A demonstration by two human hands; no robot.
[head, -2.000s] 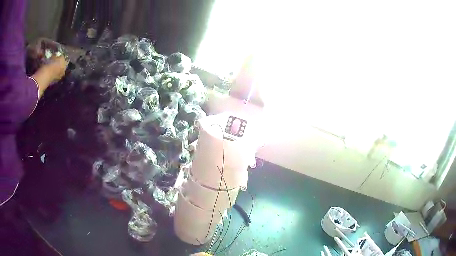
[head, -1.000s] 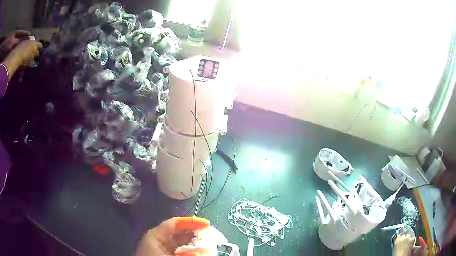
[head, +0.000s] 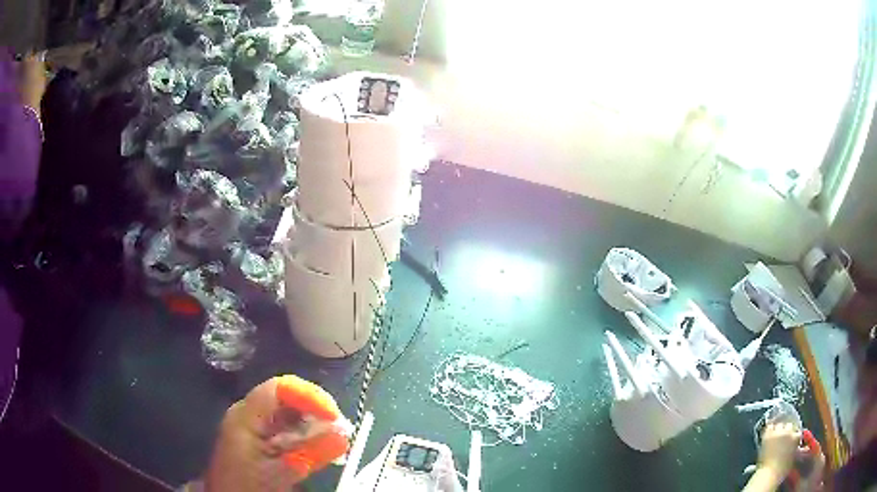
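Note:
My left hand (head: 258, 437) is at the bottom, left of centre, with bright orange finger cots on its fingertips. The fingers close on a small whitish item (head: 306, 430), too blurred to name. Just right of it, a white camera housing (head: 409, 468) with a dark window and an upright antenna on each side is cut off by the bottom edge. A striped cord (head: 369, 360) runs up behind it. My right hand is not in view. A loose tangle of thin white rings (head: 492, 396) lies beyond the housing to the right.
Stacked white housings (head: 341, 240) stand behind my left hand, with black wires. A heap of bagged parts (head: 207, 144) is at left. White housings with antennas (head: 664, 404) stand at right. Another person's hand (head: 777, 444) is at far right, and a purple sleeve (head: 19, 144) at far left.
The view has shifted down and right, so the stack appears higher and further left. My left hand has come into view, and the housing beside it shows more. The other person's left-side hand is mostly out of view.

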